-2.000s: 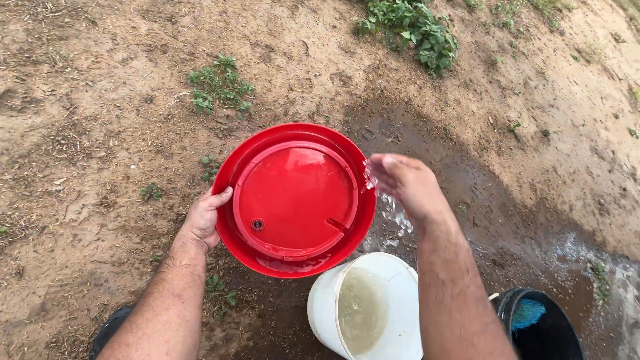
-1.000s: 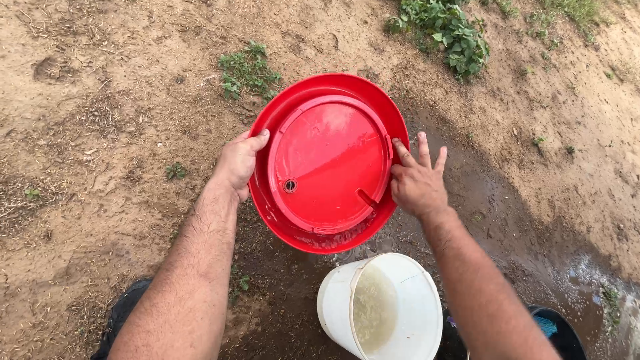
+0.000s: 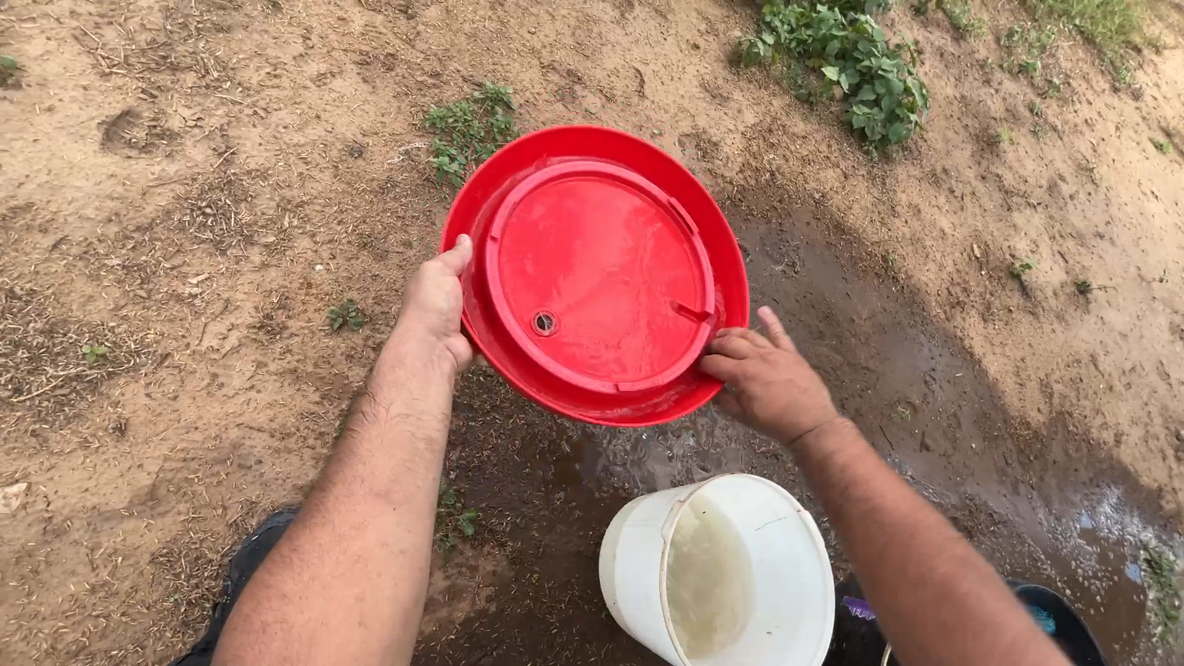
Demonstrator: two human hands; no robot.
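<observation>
A round red plastic tray [image 3: 601, 268] with a raised ring, a small hole and a slot is held above the ground, wet on its surface. My left hand [image 3: 439, 301] grips its left rim, thumb over the edge and the other fingers hidden beneath. At the lower right, my right hand [image 3: 763, 375] has its fingertips inside the rim, touching the channel around the ring; whether it grips the tray is unclear. Below the tray stands a white plastic bucket [image 3: 634, 564] with cloudy water in it.
A black bucket [image 3: 1064, 620] with something blue inside is partly hidden by my right forearm. Wet, muddy ground [image 3: 860, 342] with puddles runs to the right. Leafy weeds [image 3: 869, 79] grow at the top. A dark shoe [image 3: 254, 564] shows at lower left.
My right hand was off the tray amid splashing water two seconds ago, then came to its right rim, and is now lower along that rim. My left hand has kept its hold.
</observation>
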